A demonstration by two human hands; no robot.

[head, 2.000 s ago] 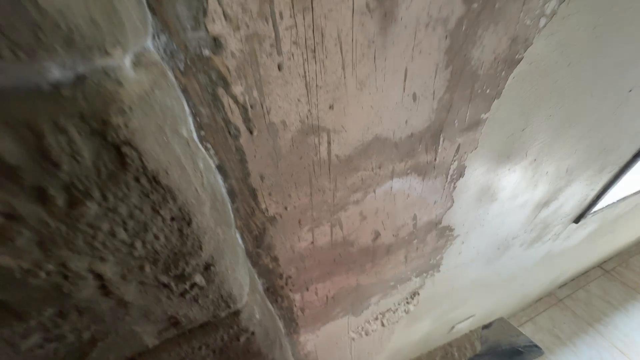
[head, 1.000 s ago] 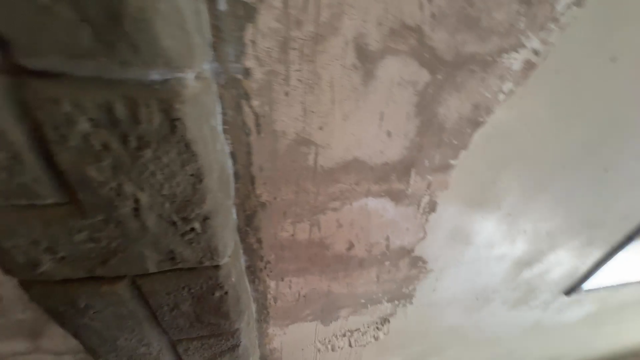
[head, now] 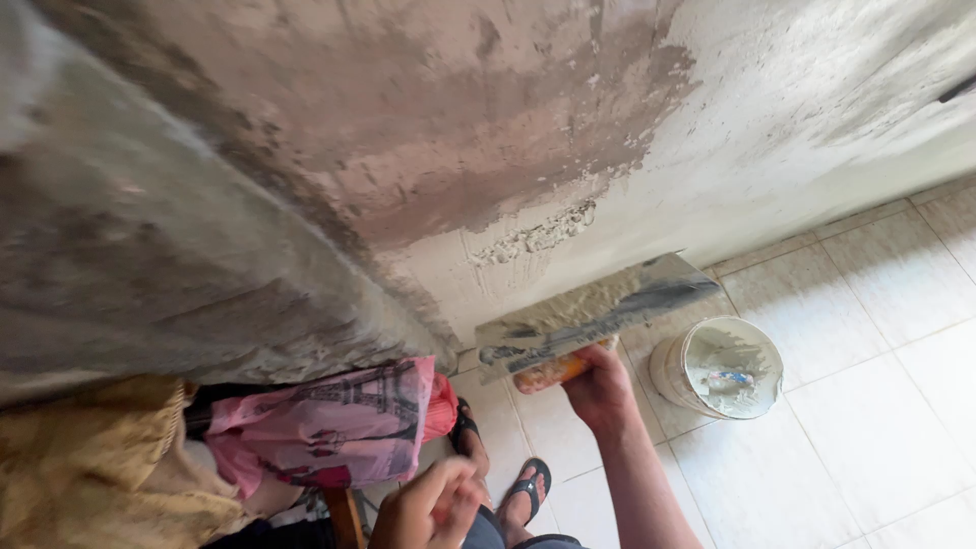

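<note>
My right hand (head: 598, 389) grips the orange handle of a wide steel plastering trowel (head: 598, 313), whose blade carries grey-beige plaster and lies close to the foot of the wall; contact cannot be told. My left hand (head: 431, 507) is at the bottom, blurred, its fingers loosely curled and no object visible in it. Above the blade, a ridge of rough wet plaster (head: 537, 232) clings to the wall (head: 427, 137), which is pinkish-brown with a smoother pale coat to the right. Right of my right hand, a white plastic bucket (head: 667, 366) on the floor has plaster smeared inside.
A rough stone-textured surface (head: 175, 252) meets the wall at left. Below it are a pink printed bag (head: 328, 427) and a yellow-brown cloth (head: 91, 457). My sandalled feet (head: 526, 488) stand on pale floor tiles (head: 854, 427), with a wooden piece (head: 343, 515) beside the bag.
The view has swung down towards the floor. Both hands, the bucket and the bag are now in view; the earlier frames show mostly wall, with part of the blade at the bottom edge two seconds ago.
</note>
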